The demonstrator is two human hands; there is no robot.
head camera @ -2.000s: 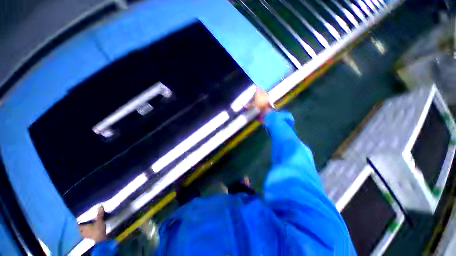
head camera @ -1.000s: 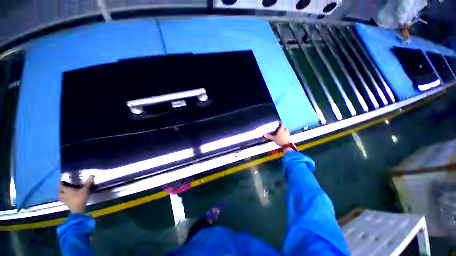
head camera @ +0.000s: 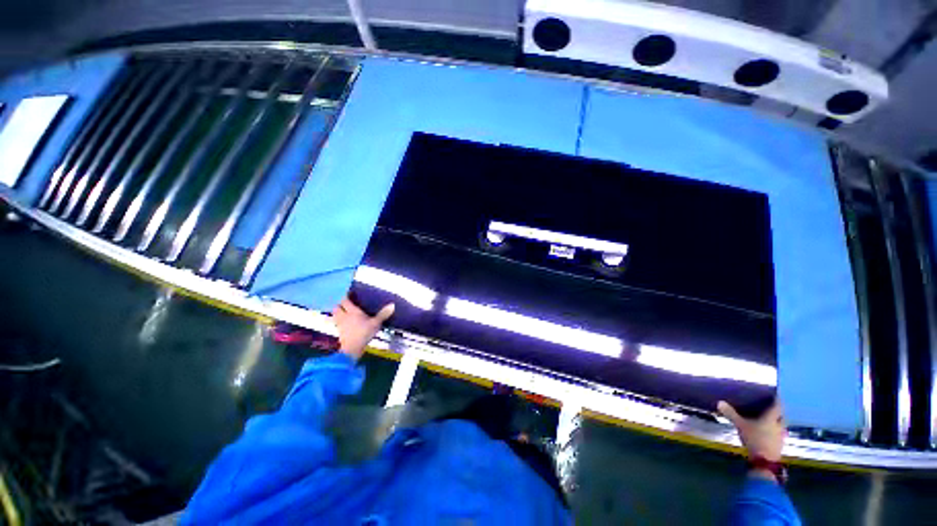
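Note:
A large glossy black LCD panel [head camera: 575, 298] lies over a blue-covered pallet [head camera: 493, 98] on the roller line, with ceiling lights reflected along its near part. A white suction lifter [head camera: 556, 239] with a dark round cup at each end sits on the panel, untouched. My left hand [head camera: 360, 326] grips the panel's near left corner, thumb on top. My right hand [head camera: 756, 426] grips its near right corner, thumb on top. The fingers under the panel's edge are hidden. What lies beneath the panel is hidden.
Metal rollers [head camera: 185, 154] show left of the pallet and more [head camera: 899, 298] at the right. A white rectangle [head camera: 31, 134] lies on another blue pallet at the far left. A white fan bar [head camera: 704, 57] with dark round openings stands behind the line. The green floor is in front.
The view has swung left along the line, bringing the fan bar and left rollers into view. Both hands still hold the panel's near corners, and the lifter stays on it.

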